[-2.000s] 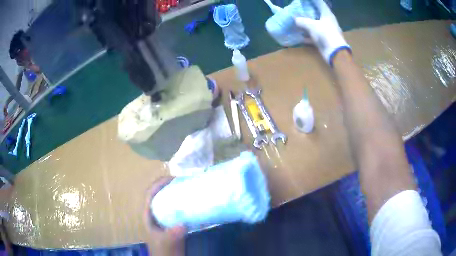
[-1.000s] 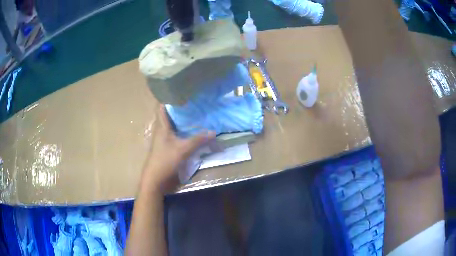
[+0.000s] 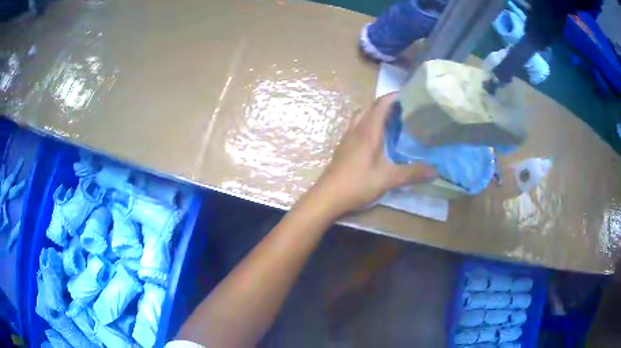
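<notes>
A light-blue hollow part [image 3: 466,165] lies between the cream upper block [image 3: 446,102] and lower block of the press fixture. My bare left hand [image 3: 357,160] grips the left end of the part, with the thumb along its front and the fingers behind it, partly hidden. The dark press arm [image 3: 517,58] meets the upper block. A white pad [image 3: 419,206] shows under the fixture. My right hand is not in view.
A white bottle [image 3: 531,175] is right of the fixture, and a dark-blue sleeve [image 3: 402,28] is behind it. Below the bench edge are a blue tote [image 3: 182,255] of jumbled parts at left and another tote [image 3: 538,299] with parts in rows at right.
The view has swung left, so the fixture appears further right. The upper block sits closer over the blue part. My left hand stays on the part; my right arm has left the picture.
</notes>
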